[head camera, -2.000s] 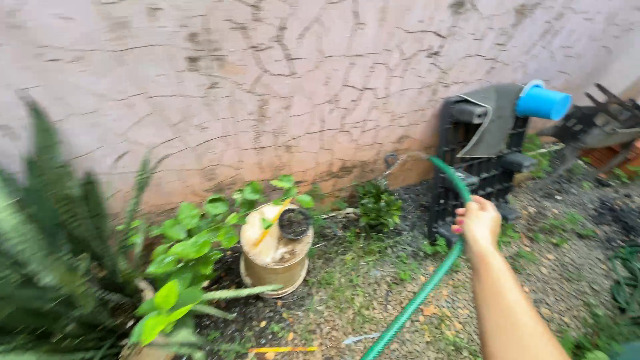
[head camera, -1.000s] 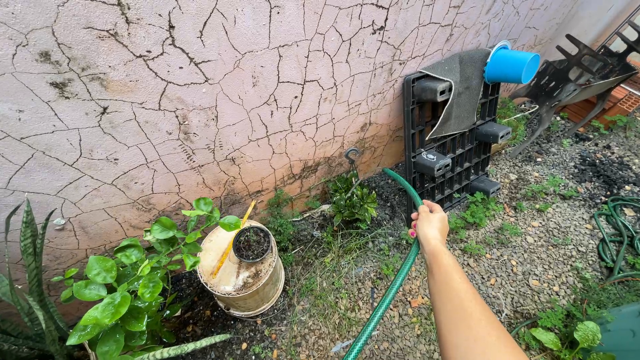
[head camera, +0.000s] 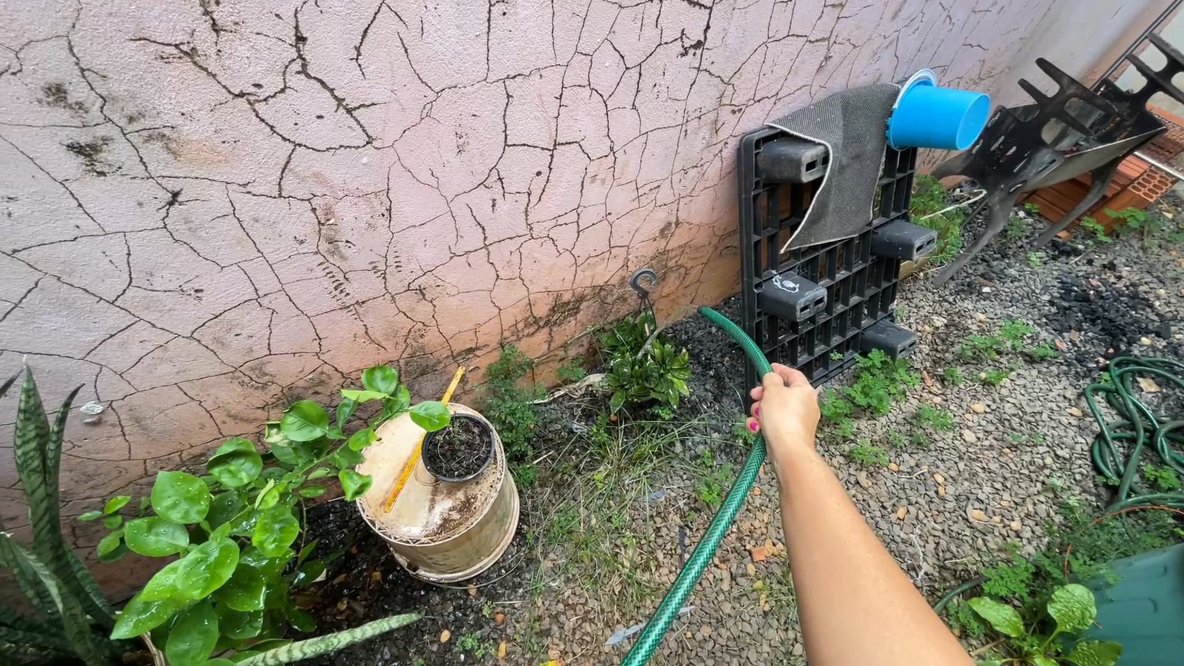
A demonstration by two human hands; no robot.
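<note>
My right hand (head camera: 784,407) is closed around a green garden hose (head camera: 705,546) a little below its open end, which points up and left toward a small leafy plant (head camera: 643,365) by the wall. A little water seems to leave the hose end. My left hand is not in view. To the left, an upturned beige bucket (head camera: 462,532) carries a small black pot of soil (head camera: 459,448) and a yellow stick (head camera: 400,476). Beside it grows a leafy green plant (head camera: 208,555) with wet leaves.
A cracked pink wall (head camera: 370,185) runs behind. Against it leans a black plastic pallet (head camera: 832,277) with a grey mat (head camera: 846,157) and a blue bucket (head camera: 939,116). Coiled hose (head camera: 1133,435) lies on the gravel at right, above a green container (head camera: 1147,606). Black chairs (head camera: 1045,139) stand behind.
The view has shifted from two seconds ago. My right hand still holds the hose, whose end has come away from the small plant's right side only slightly, if at all.
</note>
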